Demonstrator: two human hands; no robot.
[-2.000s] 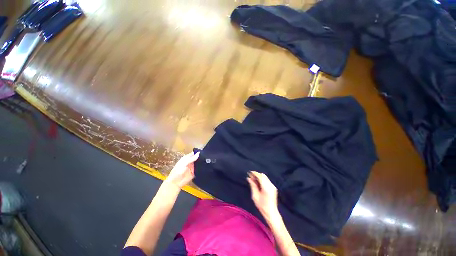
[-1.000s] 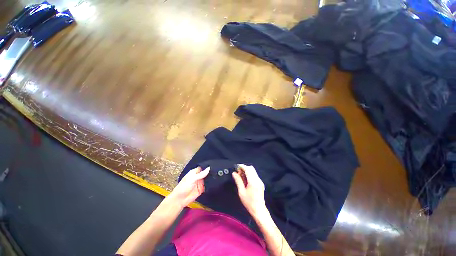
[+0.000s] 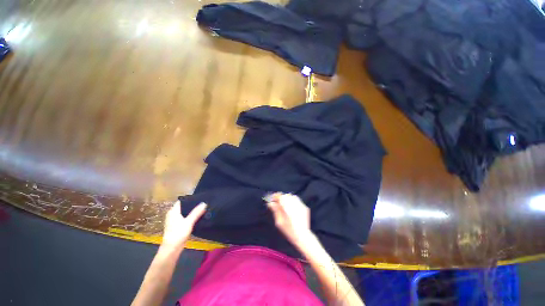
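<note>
A dark navy-black garment lies bunched on the table at the near edge, in front of my body. My left hand holds its left near corner, thumb on top of the cloth. A faint small round spot, perhaps a button, shows on the cloth beside the thumb. My right hand is over the middle of the garment, fingers curled together. A tiny pale glint shows at its fingertips, too small to name; whether it pinches cloth is hidden.
A large dark garment pile fills the far right, with a narrow length reaching left. Pale thread clippings lie along the worn near edge of the glossy brown table. A blue bin is below at right.
The view has shifted right, bringing the blue bin in. My hands were close together at two round buttons; now they are farther apart, my left at the corner, my right over the middle.
</note>
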